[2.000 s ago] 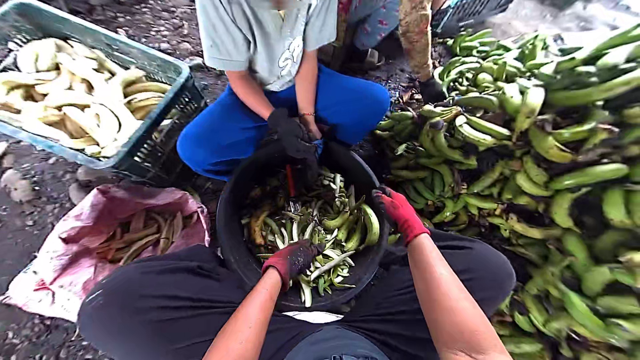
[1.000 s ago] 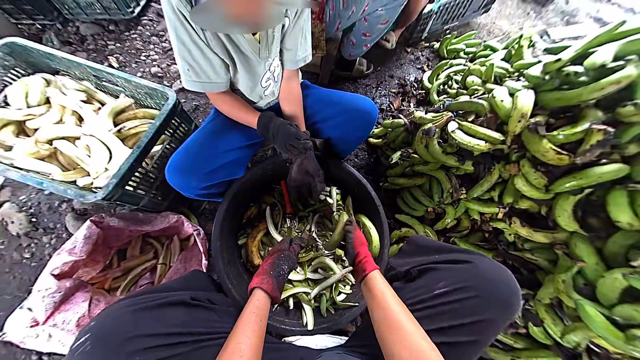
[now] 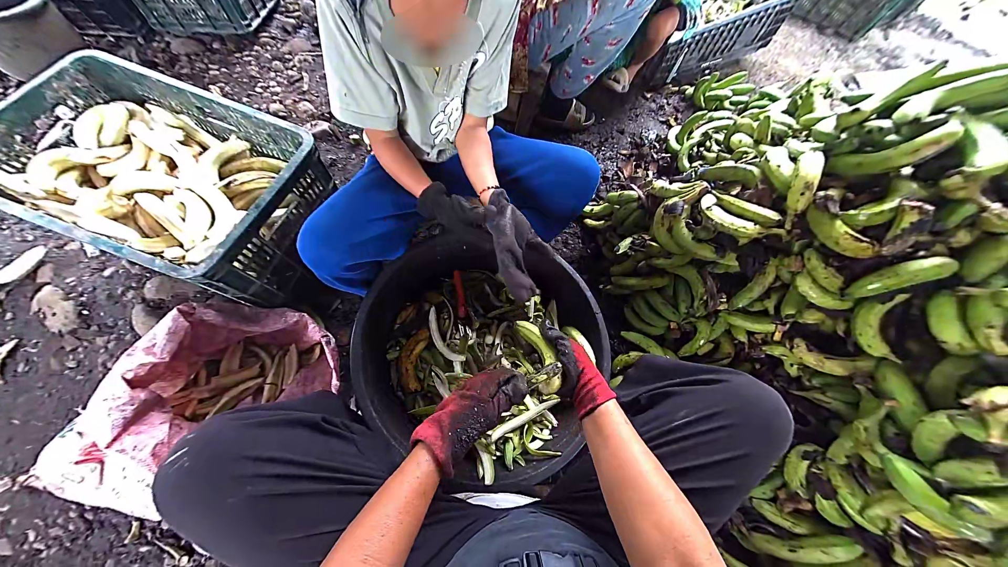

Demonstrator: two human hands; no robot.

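A round black tub (image 3: pixel 366 354) stands between my legs, holding green banana or plantain peels (image 3: pixel 520 425) and a red-handled tool (image 3: pixel 460 295). My left hand (image 3: pixel 472 413), in a dirty red and black glove, is curled low over the peels; whether it grips anything is hidden. At the tub's right side my right hand (image 3: pixel 579 370), gloved alike, closes around the stem end of a green banana or plantain (image 3: pixel 537 343). Just beyond, a co-worker's black-gloved hands (image 3: pixel 508 236) reach over the far rim, one fingertip near that fruit.
At left stands a green plastic crate (image 3: pixel 228 260) of peeled fruit. Below it lies a pink sack (image 3: pixel 102 441) with brownish peels. A large heap of green bananas or plantains (image 3: pixel 835 299) covers the right. The co-worker (image 3: pixel 425 102) sits opposite; another person's legs (image 3: pixel 583 47) are behind.
My right hand, outside the tub's right rim two seconds ago, has come in over the peels and now holds a fruit. The co-worker's hands have shifted, one now reaching toward my right hand.
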